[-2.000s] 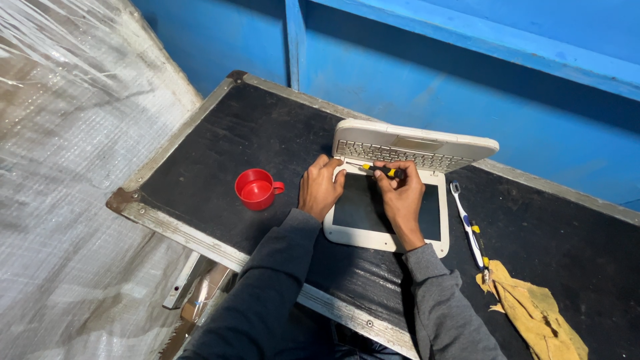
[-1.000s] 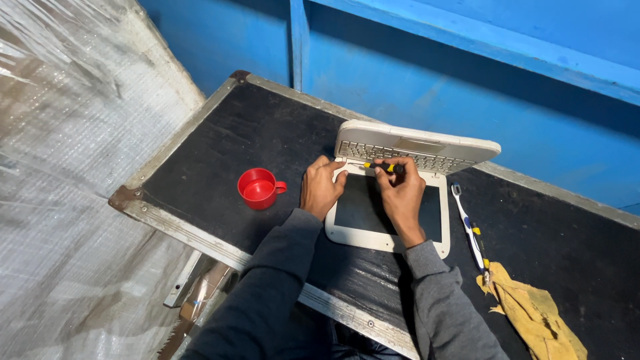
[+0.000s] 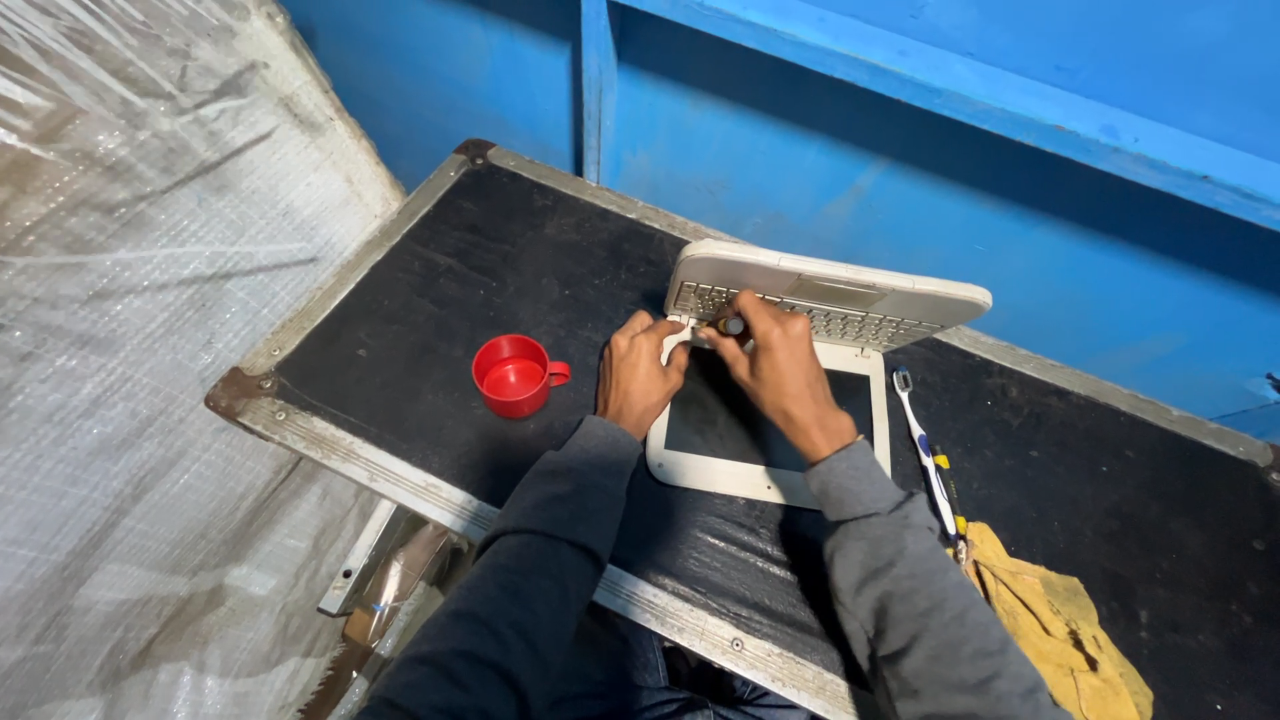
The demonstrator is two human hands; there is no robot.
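Observation:
A small white laptop (image 3: 770, 487) lies with its screen flat on the black table and its keyboard half (image 3: 900, 283) raised at the back. My right hand (image 3: 780, 375) grips a black and yellow screwdriver (image 3: 732, 325) by its handle, over the left hinge corner of the screen frame. The tip is hidden by my fingers. My left hand (image 3: 640, 375) rests on the frame's left edge, thumb and finger beside that corner; whether it pinches something small cannot be made out.
A red plastic cup (image 3: 512, 377) stands left of the laptop. To the right lie a toothbrush (image 3: 922, 450), a second black and yellow screwdriver (image 3: 943, 460) and a yellow cloth (image 3: 1060, 625). A blue wall (image 3: 740, 130) rises behind the metal-edged table (image 3: 370, 483).
My right hand has tipped the screwdriver from lying nearly sideways to a steeper hold, its handle end now facing the camera. My left hand has stayed at the frame's corner.

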